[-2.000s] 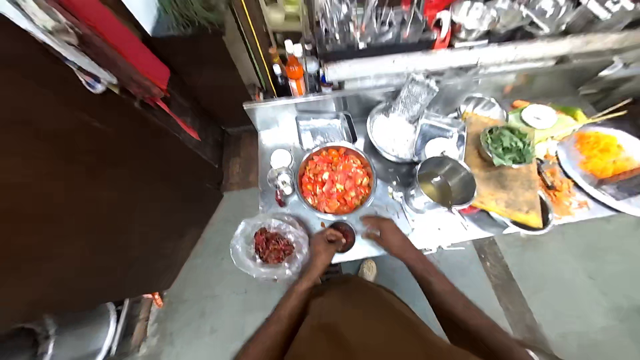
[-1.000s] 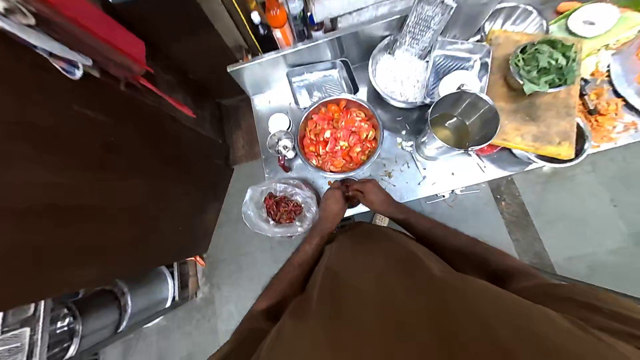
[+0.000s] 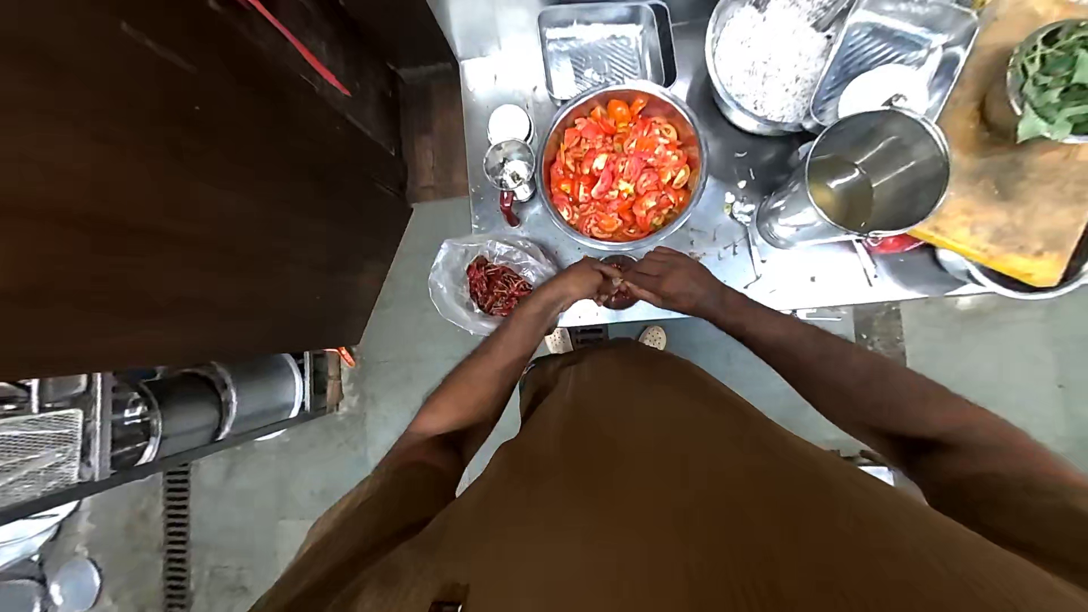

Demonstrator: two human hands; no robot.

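Over a small bowl [image 3: 620,299] at the front edge of the steel counter, my left hand [image 3: 585,282] and my right hand [image 3: 671,280] meet, fingertips together. Something small seems pinched between them, too small to name. Just behind them stands a round steel bowl of cut tomatoes [image 3: 625,170]. Dried red chillies [image 3: 495,286] lie in a clear plastic bag [image 3: 450,280] beside my left hand. A lone red chilli [image 3: 509,208] rests on the counter near a small steel cup [image 3: 509,164]. To the right of my right hand is a spoon [image 3: 750,242].
A steel pot with liquid [image 3: 880,174] stands right of the tomatoes, beside a wooden cutting board [image 3: 1011,195] with a bowl of green leaves [image 3: 1054,85]. Behind are a bowl of white shreds [image 3: 769,64] and an empty steel tray [image 3: 599,51]. A dark cabinet [image 3: 187,170] fills the left.
My hands were apart around the small bowl two seconds ago; now they are together over it. The view has tilted further down.
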